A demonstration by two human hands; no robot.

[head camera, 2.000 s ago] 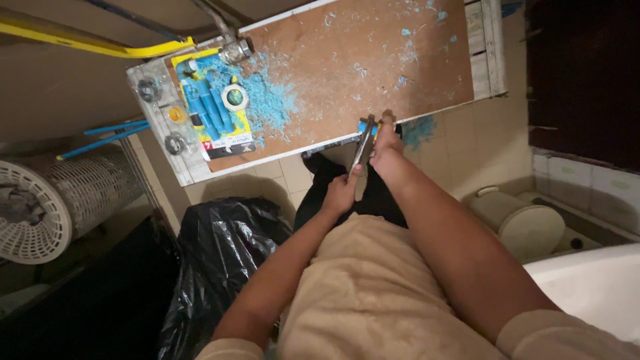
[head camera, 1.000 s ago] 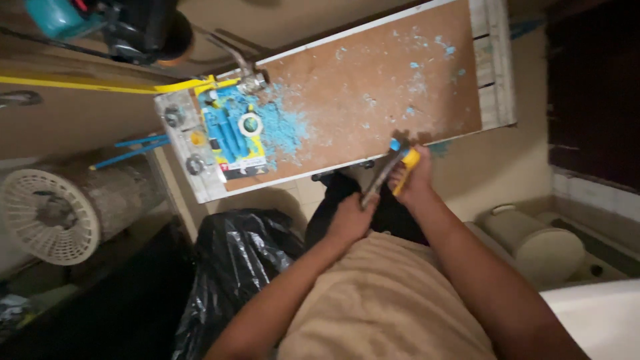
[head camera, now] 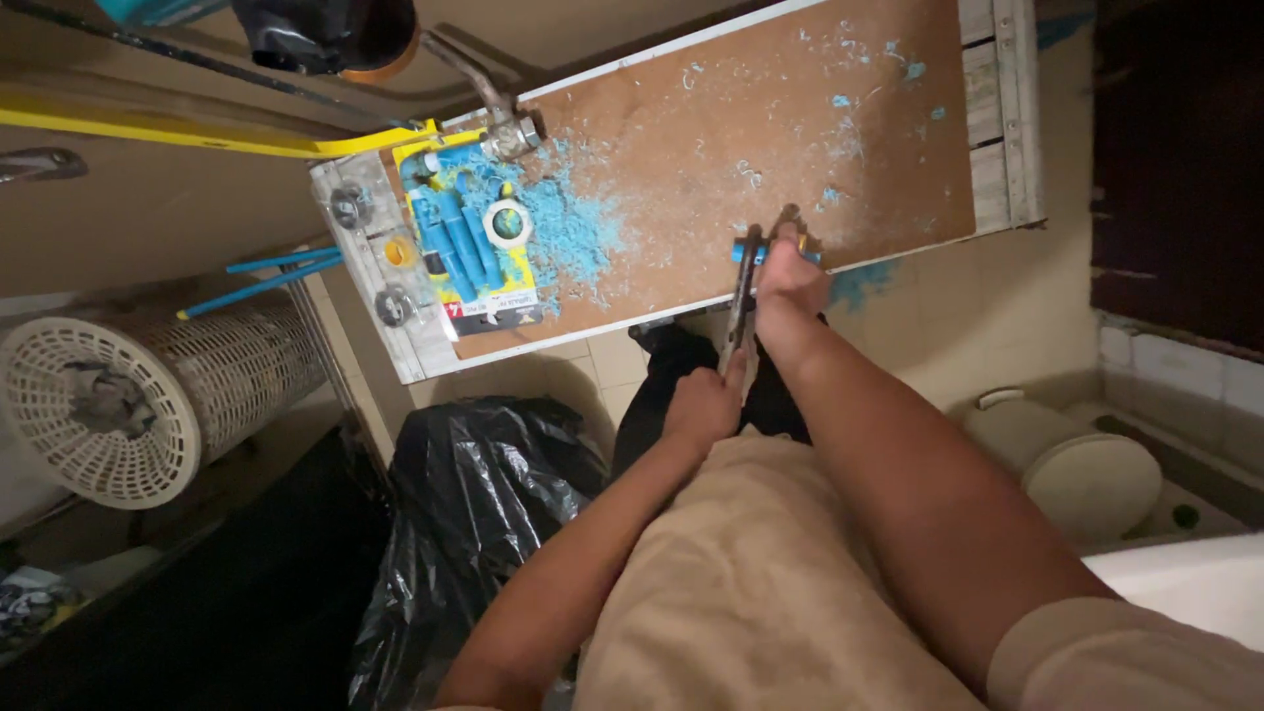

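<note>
My left hand [head camera: 703,407] is closed around the near end of a long dark metal tool [head camera: 748,286], perhaps a hacksaw or pliers. At the tool's far end a short blue plastic piece [head camera: 746,253] shows on both sides of it. My right hand [head camera: 793,275] grips around that blue piece, close to the board's near edge; its fingers partly hide what they hold. Blue shavings [head camera: 573,222] cover the left part of the brown board [head camera: 671,197]. Several blue pipe pieces [head camera: 456,242] and a white ring nut [head camera: 508,224] lie on yellow packaging there.
A metal valve or pipe fitting [head camera: 512,135] stands at the board's back left, beside a yellow bar [head camera: 247,140]. Below the board are a black plastic bag [head camera: 484,474] and, further left, a white lattice basket [head camera: 168,415]. A lidded white bin [head camera: 1091,484] stands right.
A yellow part seen at my right hand one second ago is now mostly hidden, and that hand has turned. Both hands stay together at the board's near edge.
</note>
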